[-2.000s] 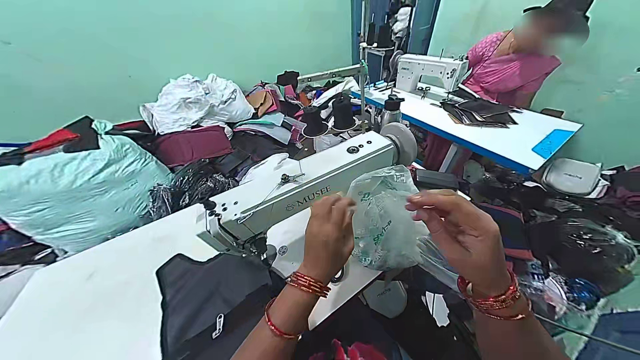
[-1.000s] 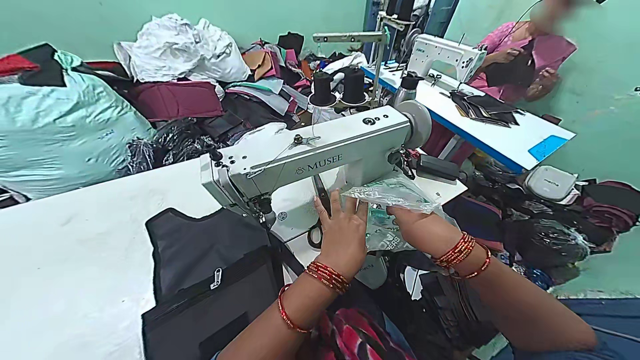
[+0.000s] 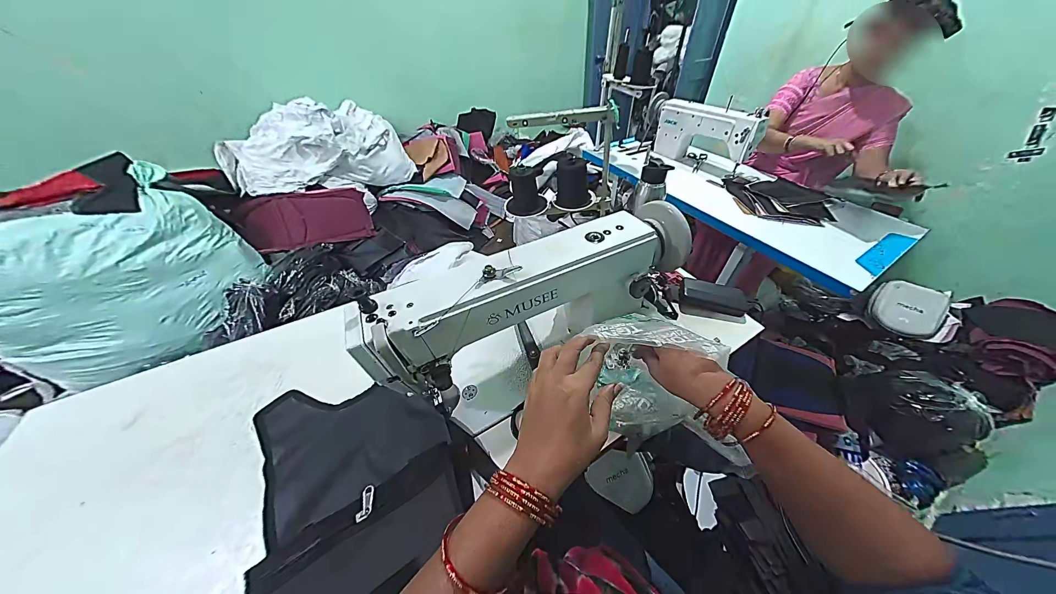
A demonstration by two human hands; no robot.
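Note:
A clear printed plastic bag [image 3: 648,408] hangs at the right end of the sewing machine [image 3: 528,289], with small metal pieces showing inside. My right hand [image 3: 681,371] reaches into its mouth, fingertips partly hidden by the plastic. My left hand [image 3: 569,408] is at the bag's left edge, fingers spread and curved; its thumb is near the plastic, and whether it grips is unclear. Black scissors [image 3: 529,342] stand behind my left fingers. Left of my hands, a black fabric piece [image 3: 346,462] with a metal zipper pull [image 3: 365,502] lies on the white table [image 3: 148,462].
Black thread cones [image 3: 571,183] stand behind the machine. Piled fabric and a pale green cloth bundle [image 3: 115,280] lie beyond the table. At the back right, a person [image 3: 837,132] sits at another sewing machine [image 3: 709,132]. Wrapped bundles [image 3: 924,412] lie at the right.
Two seconds ago both hands held the bag up, apart from each other; now it sits lower and my right hand is inside its mouth. The other person's hands have moved apart since one second ago.

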